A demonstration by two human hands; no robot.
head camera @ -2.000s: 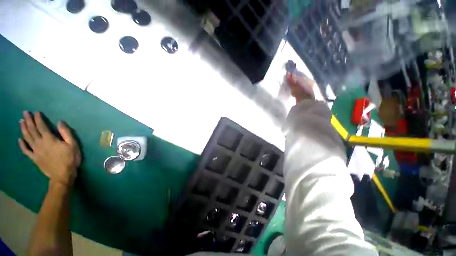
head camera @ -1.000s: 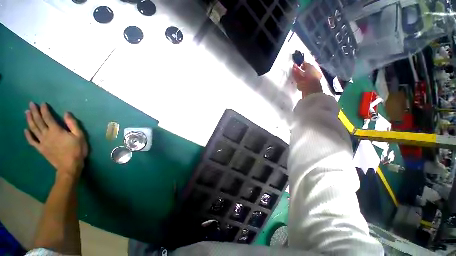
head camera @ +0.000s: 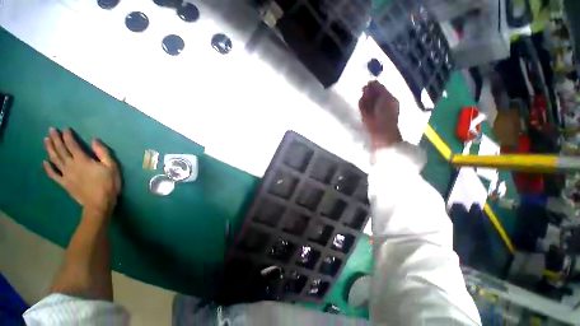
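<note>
My left hand point(head camera: 86, 172) lies flat on the green mat with fingers spread and holds nothing. My right hand point(head camera: 380, 111) is over the white paper point(head camera: 286, 102) at the upper right, fingers curled and blurred; I cannot tell whether anything is in them. A dark disc point(head camera: 375, 67) lies on the paper just beyond its fingertips. A black foam tray point(head camera: 310, 196) with square pockets lies between my arms; several lower pockets hold shiny dark parts. More dark discs point(head camera: 173, 44) lie on the paper at the upper left.
A white dispenser bottle point(head camera: 189, 167) with its round metal lid point(head camera: 162, 184) open stands on the green mat point(head camera: 51, 191). More trays point(head camera: 324, 44) are at the top. A yellow bar point(head camera: 502, 161) crosses the right side. A red box point(head camera: 469, 123) lies beyond. A black object point(head camera: 5, 111) is at the left edge.
The dark disc that was at my right fingertips now lies on the paper, and my right hand has drawn back from it. My left hand stays flat on the mat; the view has shifted slightly.
</note>
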